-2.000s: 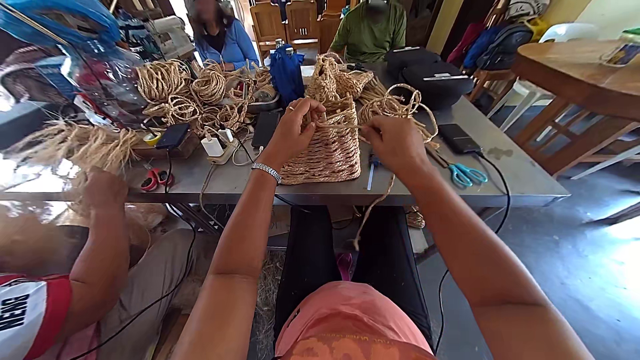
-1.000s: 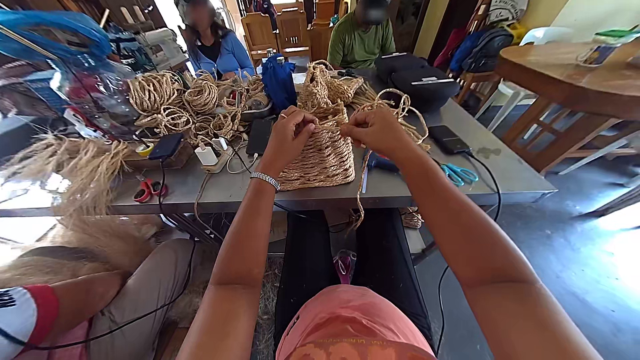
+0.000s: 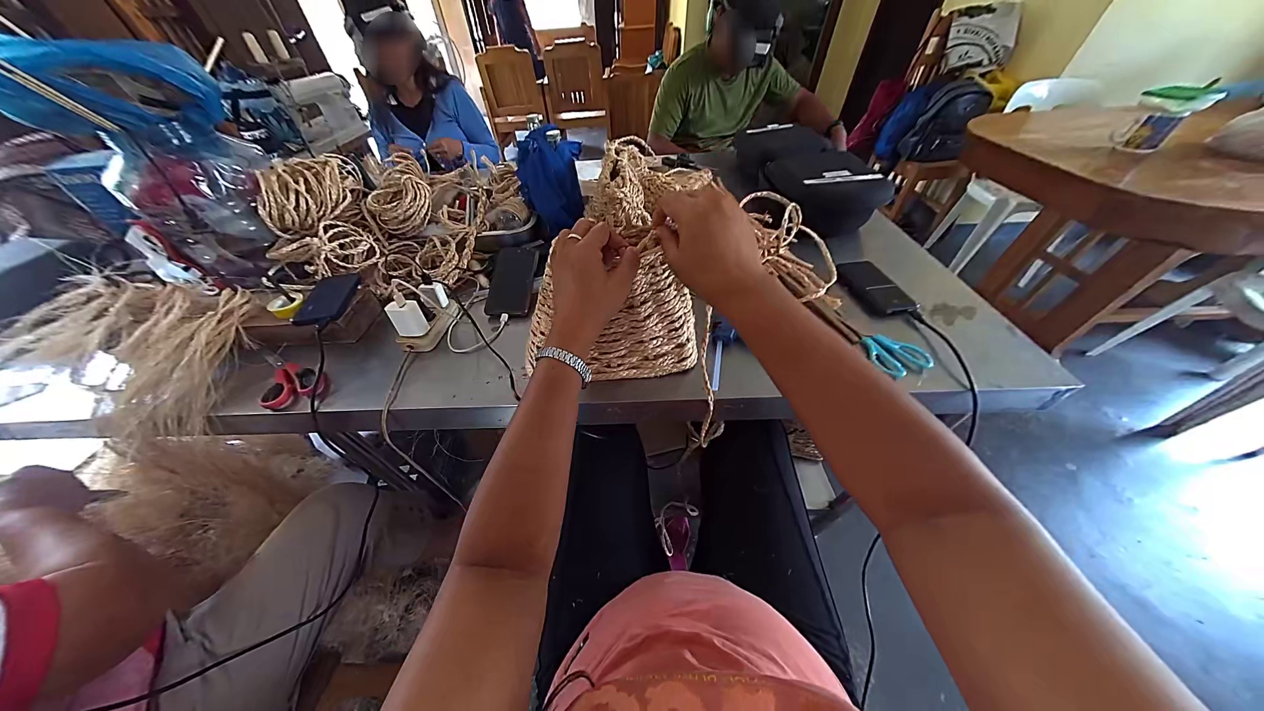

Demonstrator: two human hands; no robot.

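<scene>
A woven basket of braided natural fibre (image 3: 632, 321) stands upright on the grey table in front of me. My left hand (image 3: 592, 276) is at its upper edge, fingertips pinching the braided cord at the rim. Close beside it on the right, my right hand (image 3: 706, 242) has its fingers curled at the same rim, on the cord. Part of the rim is hidden behind my hands. A loose length of braided cord (image 3: 707, 365) hangs down the basket's right side and over the table edge. More braided cord (image 3: 627, 183) rises in a bunch behind my hands.
Coils of braided cord (image 3: 311, 193) lie back left, loose fibre (image 3: 168, 336) at far left. Red-handled scissors (image 3: 293, 386), a phone (image 3: 513, 281) and a charger (image 3: 406, 317) are left; teal scissors (image 3: 897, 355) and a black device (image 3: 876, 288) right. A person sits close at left; two sit opposite.
My right hand has come in from the right of the basket to its rim, close beside my left hand. My left hand has stayed at the rim.
</scene>
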